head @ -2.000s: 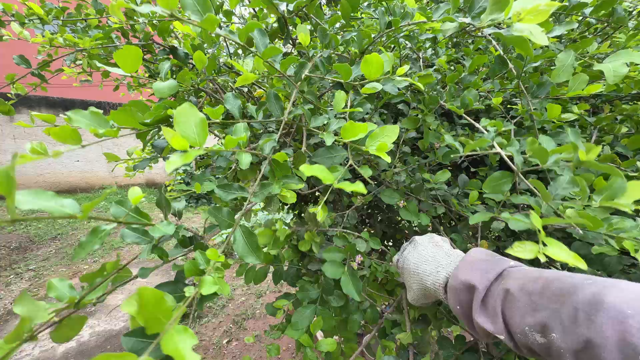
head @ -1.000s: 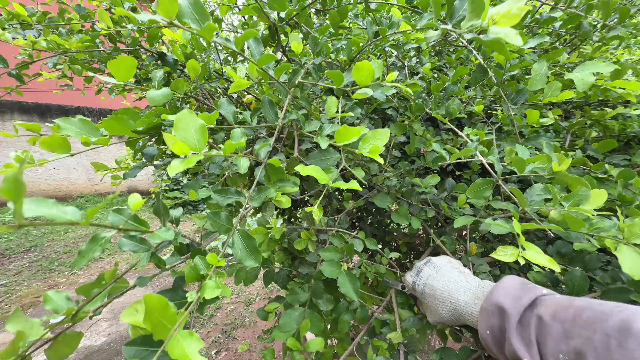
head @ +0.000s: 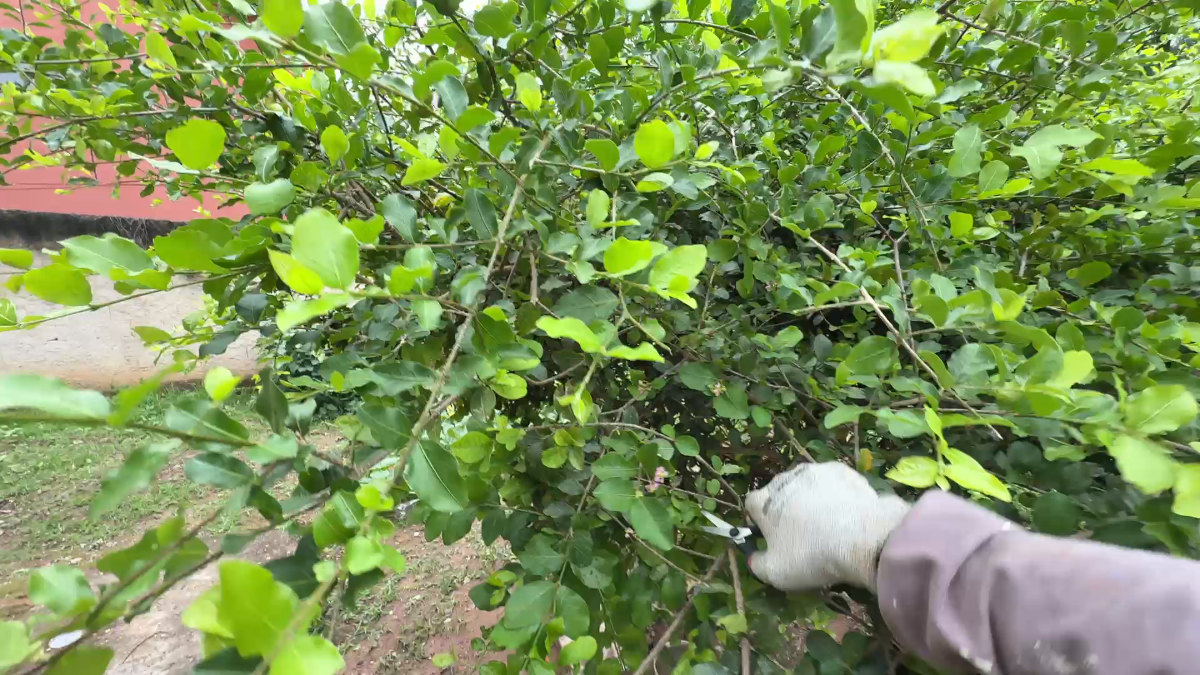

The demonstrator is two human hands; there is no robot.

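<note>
My right hand, in a whitish knitted work glove, reaches into a leafy green bush at the lower right. It is closed around a small cutting tool, whose light metal blades poke out to the left of the fist, slightly parted. The handles are mostly hidden by the glove. Thin woody stems stand just below the blades, among leaves. A mauve sleeve covers the forearm. My left hand is not in view.
Long leafy branches cross the front of the view. Behind at the left are a red wall with a pale lower part, some grass and bare reddish soil.
My right hand has moved a little down and right from where it was two seconds ago. The tool's metal blades now show clearly beside the fist.
</note>
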